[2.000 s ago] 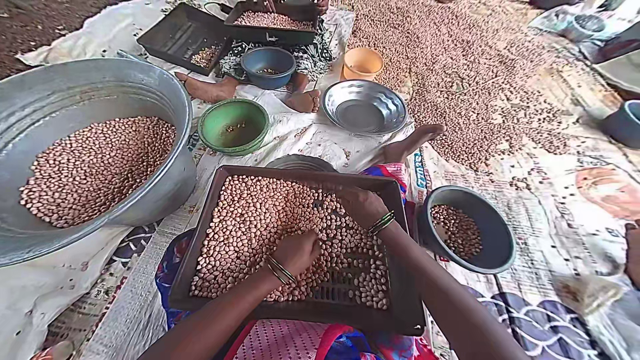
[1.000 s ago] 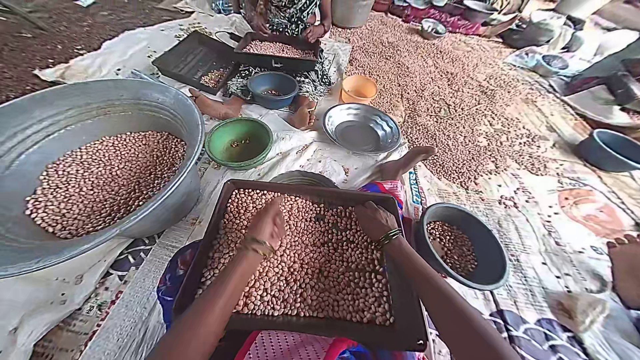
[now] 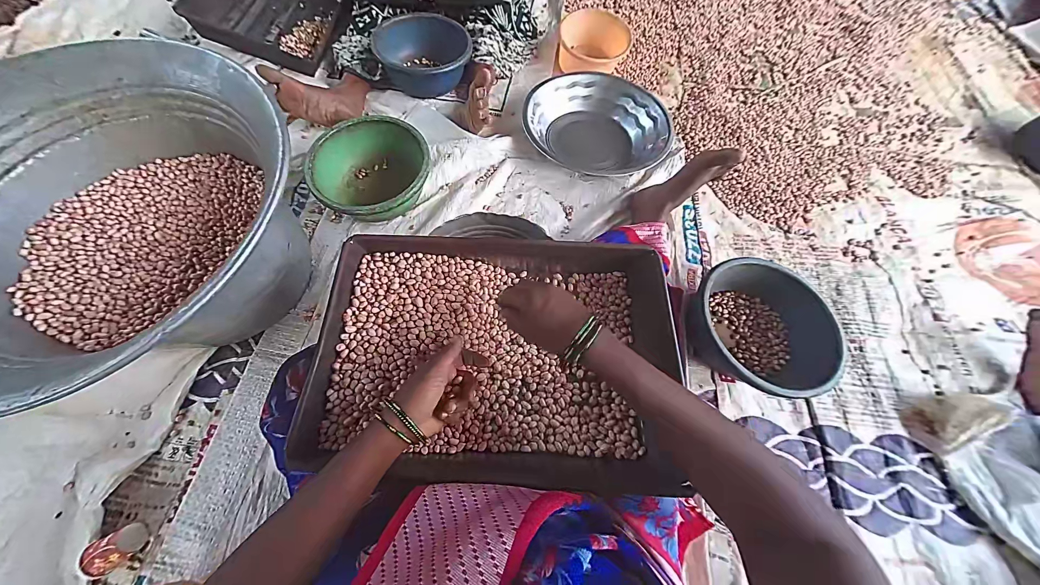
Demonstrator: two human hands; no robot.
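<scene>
A dark rectangular tray (image 3: pixel 668 325) full of pinkish-brown nuts or beans (image 3: pixel 520 414) rests on my lap. My left hand (image 3: pixel 445 386) is over the left-centre of the tray, palm turned inward, fingers curled around some of the nuts. Nearer the tray's far side, my right hand (image 3: pixel 544 317) is bent down with its fingertips at the nuts; whether it holds any cannot be made out. Both wrists wear bangles. Beside the tray on the right stands a grey bowl (image 3: pixel 833 325) partly filled with nuts.
A large metal tub (image 3: pixel 280 195) of nuts stands at left. Beyond my tray are a green bowl (image 3: pixel 366 207), a steel basin (image 3: pixel 597 142), a blue bowl (image 3: pixel 422 77), an orange bowl (image 3: pixel 595 41) and another person's feet (image 3: pixel 325 97). Nuts lie spread over the sheets (image 3: pixel 780 114) at upper right.
My left hand has moved from the tray's upper left toward its middle and turned. My right hand has shifted from the far right edge inward over the nuts. The view has tilted down.
</scene>
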